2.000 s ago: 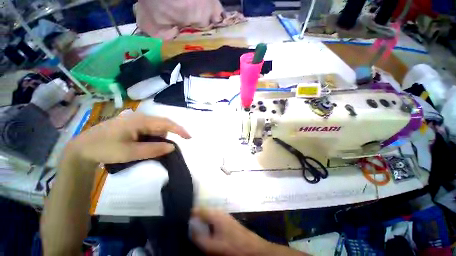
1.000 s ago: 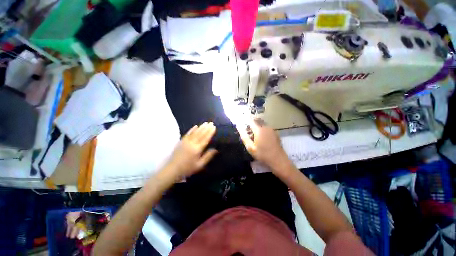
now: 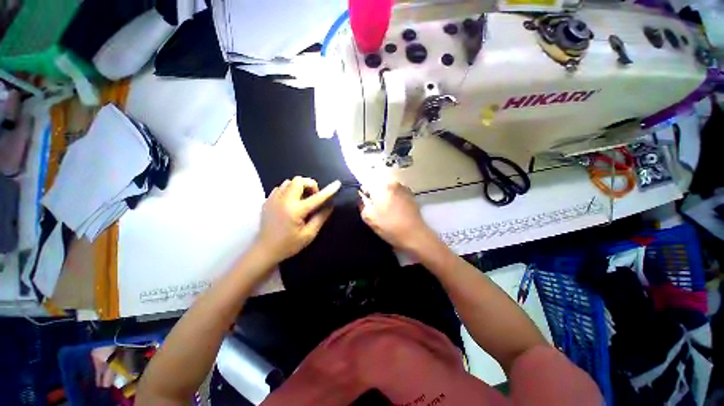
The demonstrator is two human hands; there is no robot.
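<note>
A long black panel (image 3: 279,131) lies flat on the white table, from behind the needle area down over the front edge. My left hand (image 3: 295,218) rests on it left of the needle, index finger stretched to the right, the other fingers bent; whether it grips cloth cannot be told. My right hand (image 3: 390,212) is at the panel's right edge just in front of the presser foot (image 3: 399,151), fingertips closed on the cloth. Glare hides the spot under the needle. The cream sewing machine (image 3: 476,103) stands at the right.
Black shears (image 3: 500,176) lie under the machine arm. Orange-red snips (image 3: 611,176) lie at far right. Cut white-faced pieces (image 3: 103,170) are fanned at left, more (image 3: 274,28) behind. A green basket (image 3: 36,36) is back left, a blue crate (image 3: 568,297) below right.
Since two seconds ago, both hands have come to the needle area with a black panel lying flat. Over the last second, the hands stay at the panel; the left fingers have bent more. The view has shifted.
</note>
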